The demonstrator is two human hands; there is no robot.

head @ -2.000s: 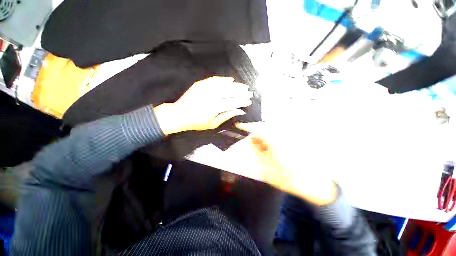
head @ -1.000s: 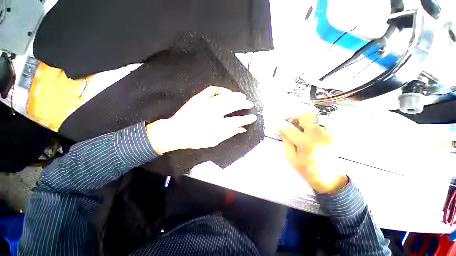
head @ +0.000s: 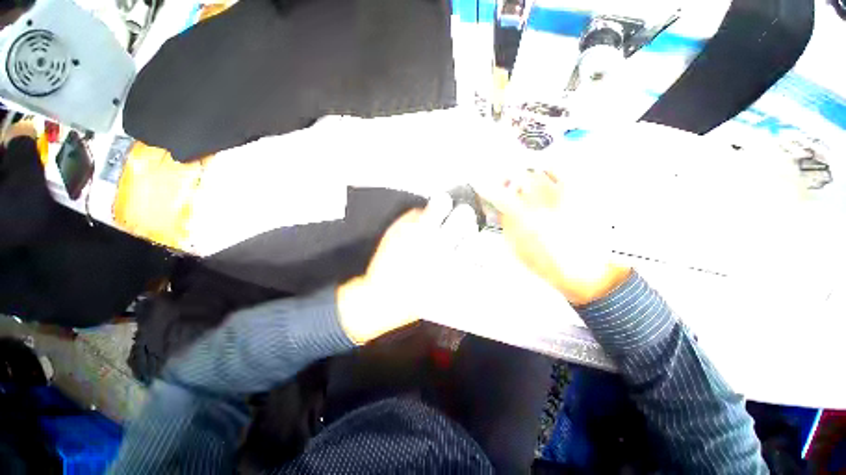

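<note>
A black fabric panel lies along the table's front edge, partly hanging over it. My left hand is on its right end, with the fabric edge between thumb and fingers. My right hand is just to the right, its fingertips close to the same fabric end; glare hides whether they grip it. A second black panel lies flat further back on the white table. The needle area is just beyond my right hand.
The overexposed machine stands at the back right with a black band across it. A yellow-orange patch is on the left table edge. A grey housing with a round grille is far left.
The front black panel has shifted toward me and off the rear panel, baring white table between them. My left hand has moved nearer with it. My right hand has moved left toward the fabric.
</note>
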